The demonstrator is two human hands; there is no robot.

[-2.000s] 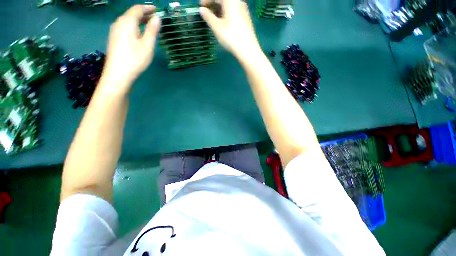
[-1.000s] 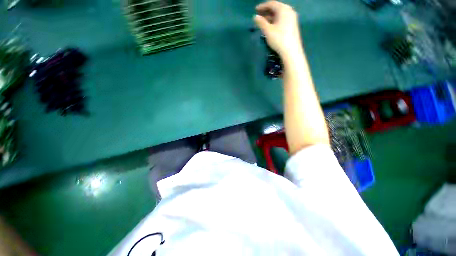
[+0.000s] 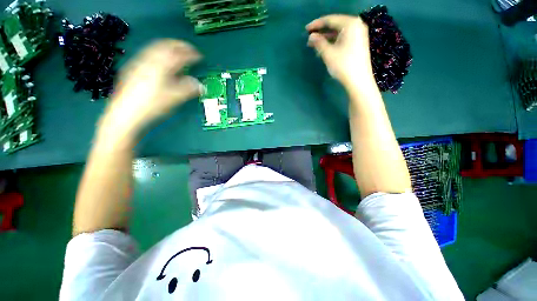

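A green circuit board panel point(image 3: 249, 87) with two matching units lies flat on the mat in front of me. My left hand point(image 3: 168, 76) is blurred just left of the panel, fingers apart; whether its fingertips touch the panel's left edge is unclear. My right hand point(image 3: 338, 41) is to the right of the panel, beside the right pile of small black components point(image 3: 385, 50). Its thumb and index finger are close together; whether a small part is between them cannot be seen. The left component pile point(image 3: 93, 53) lies beyond my left hand.
Stacked panels point(image 3: 226, 14) stand at the top middle. Loose waiting boards point(image 3: 17, 73) lie at far left. A blue crate of boards point(image 3: 446, 226) and red stools point(image 3: 491, 154) are below the bench edge at right. Another batch of boards is at far right.
My left hand, out of the bench area a second ago, is back over the mat. A panel now lies in front of me. My right hand is beside the right pile; the view has shifted.
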